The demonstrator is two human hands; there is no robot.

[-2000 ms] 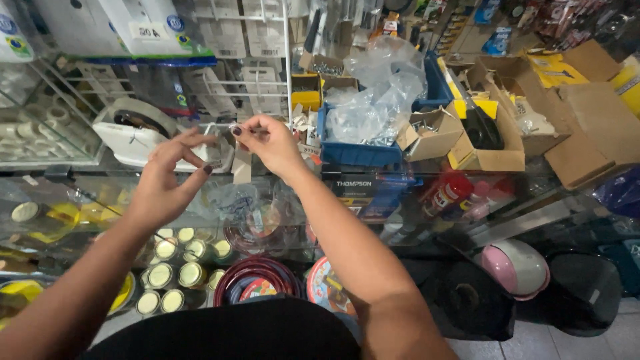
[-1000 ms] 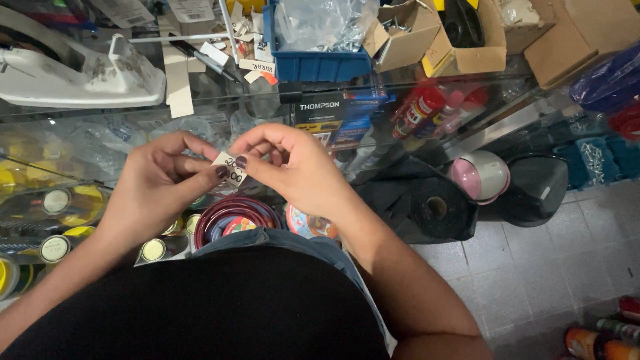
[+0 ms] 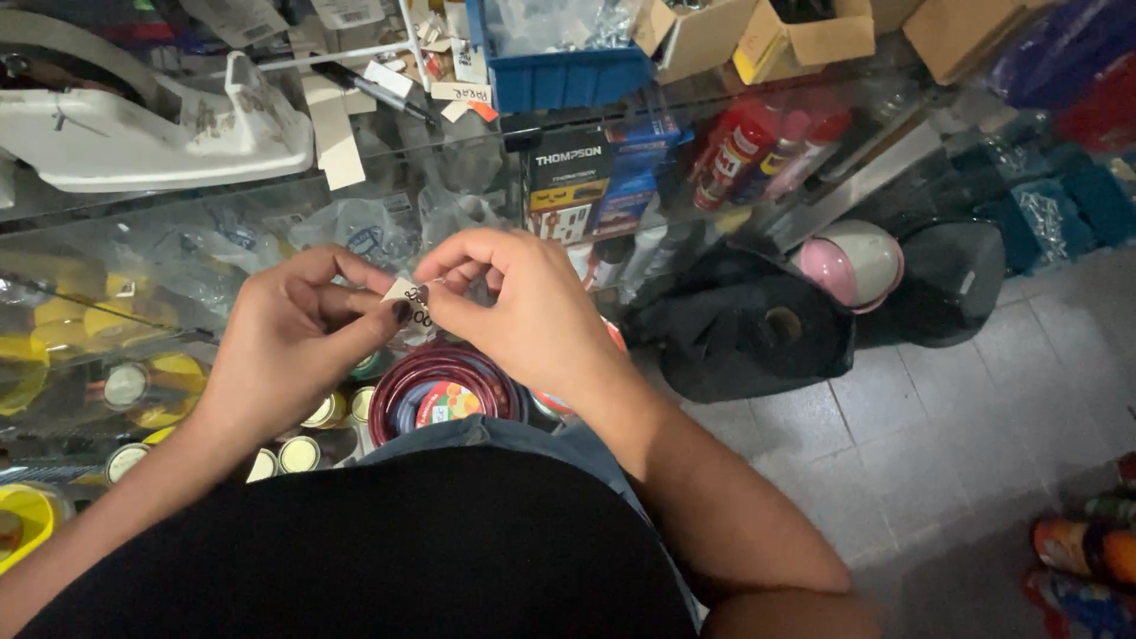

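Note:
Between my hands is a small cream paper tag [image 3: 411, 306] with handwritten figures. My left hand [image 3: 306, 328] pinches its left side between thumb and fingers. The thumb and fingertips of my right hand [image 3: 506, 306] meet at the tag's right edge, and a thin clear strip seems to lie there, too small to make out. Just below the tag is a coil of dark red hose [image 3: 383, 390] with a coloured label. A white tape dispenser [image 3: 177, 146] stands on the glass counter at the upper left, beside cream card strips [image 3: 335, 133] and a black marker [image 3: 373, 89].
A blue plastic bin [image 3: 568, 80] and open cardboard boxes [image 3: 701, 44] stand along the counter's back. Under the glass are a Thompson package [image 3: 568, 169] and red spray cans [image 3: 737, 151]. Lidded jars [image 3: 299, 454] sit lower left. A black bag [image 3: 754, 328] and pink-and-white helmet-like object [image 3: 852, 264] are at right.
My hands have moved from beside the tape dispenser to above the hose coil, near my body. The tag shows between them in both later frames. The view has shifted down and closer.

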